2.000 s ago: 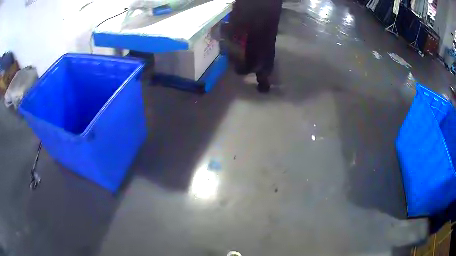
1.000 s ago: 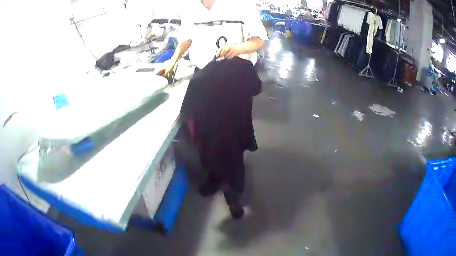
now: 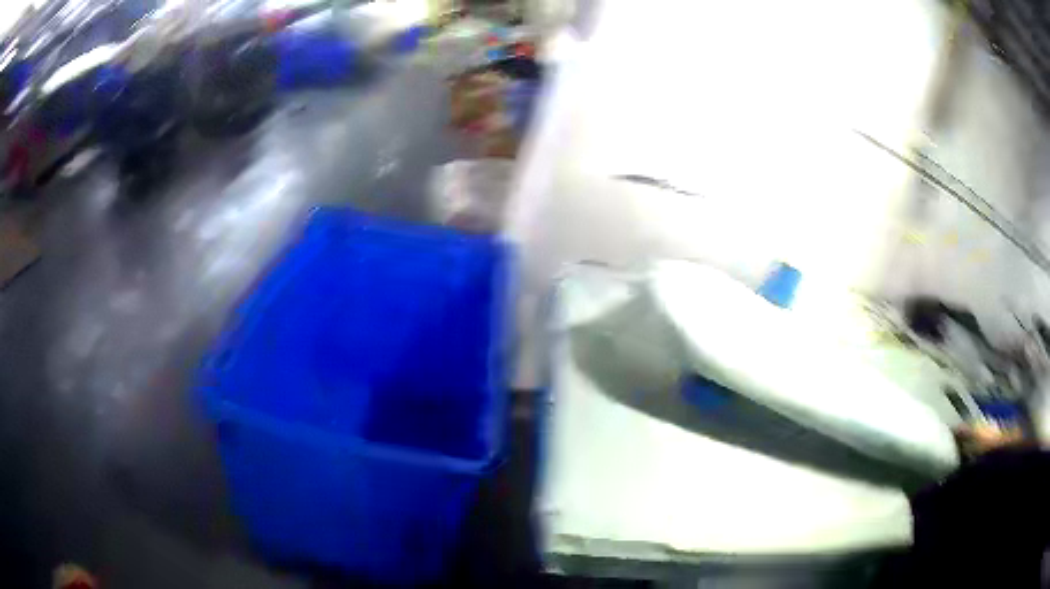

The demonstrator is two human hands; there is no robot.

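Note:
Neither of my hands can be made out. A large blue plastic bin [image 3: 345, 495] stands nearest in front of me, left of centre, with its top open and no contents visible. A white-topped pressing table [image 3: 691, 495] is right beside it, with a long padded white board [image 3: 806, 385] raised over it. A dark cloth shape [image 3: 990, 518] is cut off at the lower right, with another person's blurred hand [image 3: 990, 437] just above it. A small orange patch [image 3: 75, 576] at the bottom left edge is too blurred to name.
Grey shiny floor [image 3: 150, 403] runs along the left. Blurred dark and blue heaps [image 3: 173, 92] lie at the upper left. A pale bundle [image 3: 474, 190] is behind the bin, near brown boxes [image 3: 481, 106]. A white wall rises behind the table.
My view has swung left. The blue bin and the pressing table now fill the middle, and the person with the dark garment has shifted to the right edge, mostly out of view.

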